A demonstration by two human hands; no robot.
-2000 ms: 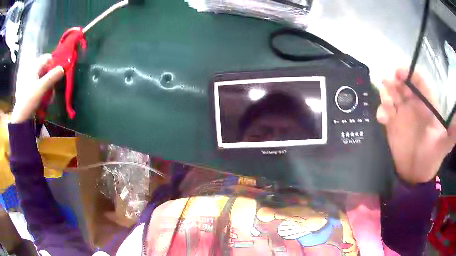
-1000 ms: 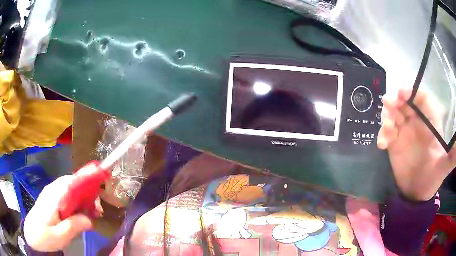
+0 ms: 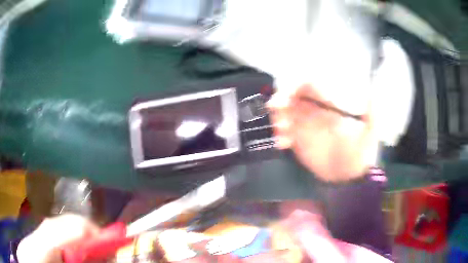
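Note:
The frame is blurred. The portable video speaker (image 3: 184, 131) lies face up on the dark green bench (image 3: 66, 128), its light-framed screen bare and its dial end to the right. My left hand (image 3: 56, 239), at the lower left, is closed around the red air blow gun (image 3: 102, 242); its pale nozzle points up and right, below the speaker. My right hand (image 3: 326, 133) is at the speaker's dial end. A thin dark edge of the lens (image 3: 333, 109) crosses its fingers; the rest of the lens is lost in glare.
Plastic-wrapped lenses (image 3: 174, 11) lie behind the speaker. Milky plastic (image 3: 308, 41) lies behind my right hand, with a white glove (image 3: 395, 92) to its right. Dark units (image 3: 436, 102) stand at the far right. A red bin (image 3: 423, 218) is below the bench edge.
The view has swung right, so the speaker appears further left. My left hand has brought the blow gun from the left of the bench to below the speaker. My right hand still holds the lens.

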